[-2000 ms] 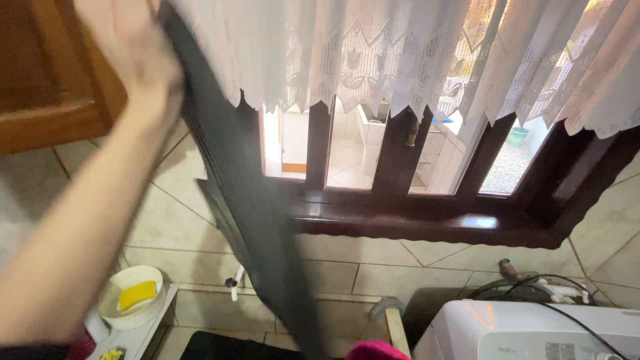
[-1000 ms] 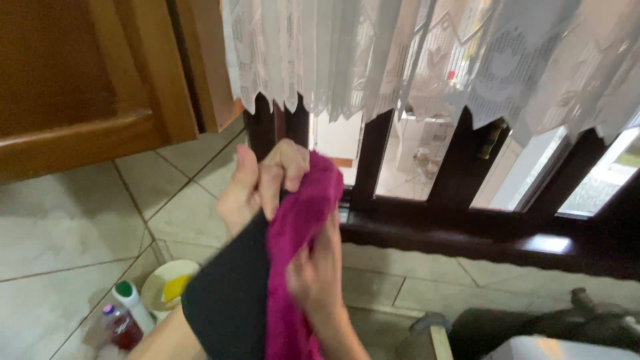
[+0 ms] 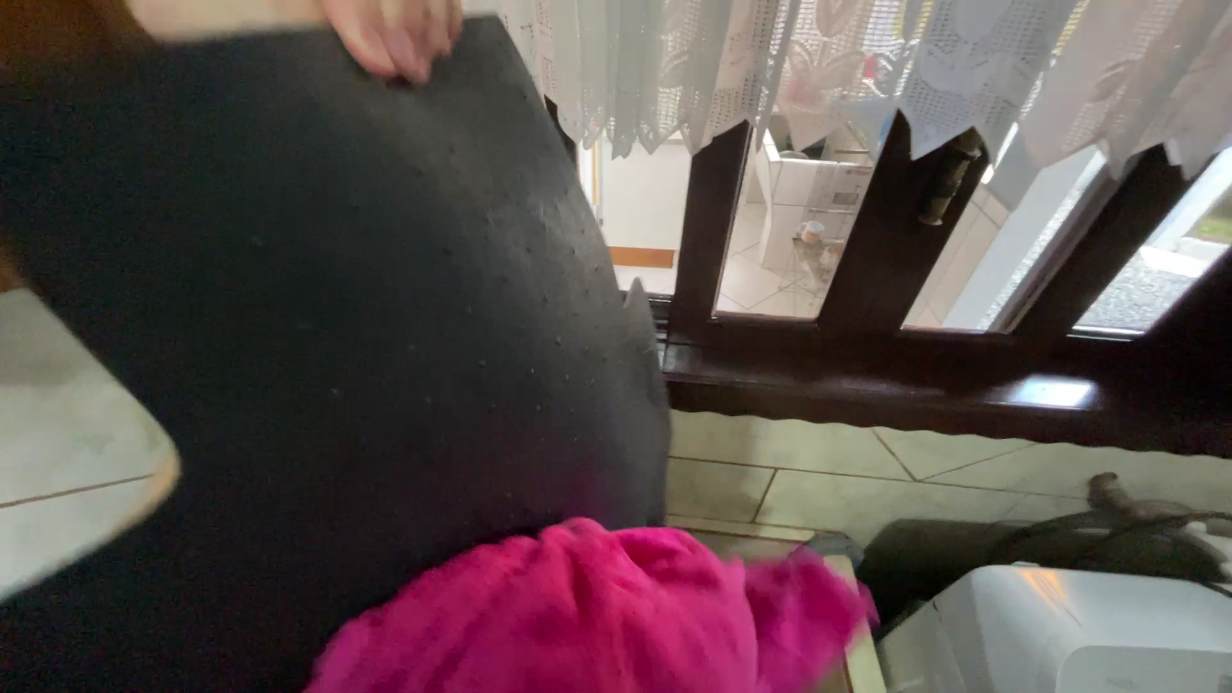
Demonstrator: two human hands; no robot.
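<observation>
A large black sheet, perhaps a rubber mat, fills the left and middle of the view. At the top, the fingers of my left hand fold over its upper edge and grip it. A bunched magenta cloth lies against the sheet's lower part, partly blurred. My right hand is not visible; whether it is behind or under the cloth cannot be told.
A dark wooden window frame with a white lace curtain stands behind at the right. At the lower right are a white appliance and a dark hose beside the tiled wall.
The black sheet now spreads broadly before the view. The magenta cloth, held high between both hands a second ago, is now low against the sheet, and my right hand has gone from sight.
</observation>
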